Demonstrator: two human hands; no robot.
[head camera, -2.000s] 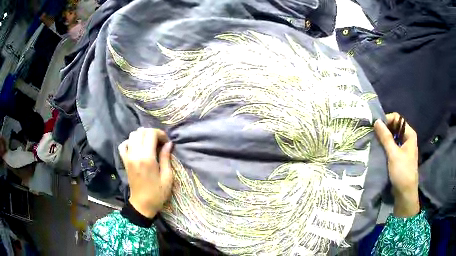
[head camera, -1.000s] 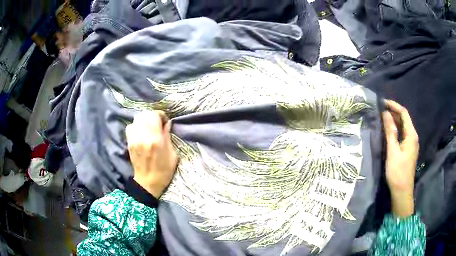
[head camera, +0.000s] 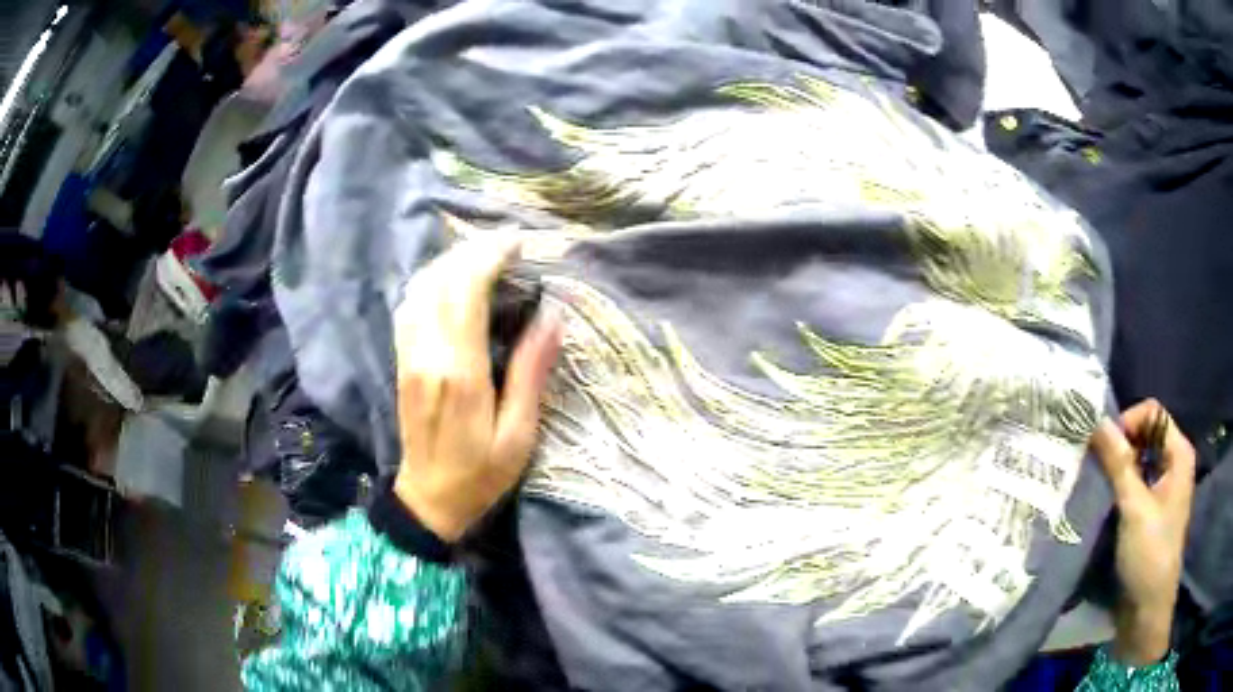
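A grey denim jacket (head camera: 365, 257) lies spread in front of me, its panel covered by wing-like embroidery or print (head camera: 811, 473) in white and yellow-green. A dark fold runs between the two wings. My left hand (head camera: 467, 392) lies at the left tips of the lower wing, thumb apart from the fingers; whether it grips cloth there I cannot tell. My right hand (head camera: 1147, 500) pinches the jacket's right edge between thumb and finger. A small dark object, possibly thread snips (head camera: 1156, 446), shows in the right palm.
Dark garments (head camera: 1163, 257) with brass-coloured buttons are heaped behind and to the right. A white patch (head camera: 1024, 68) shows among them at the top right. On the left, beyond the pile, are a grey floor (head camera: 176, 595) and blurred people and items.
The view has shifted, so jacket and hands appear further right. The lower wing has been drawn over the fold. My left hand has changed from a closed grasp to a more spread pose.
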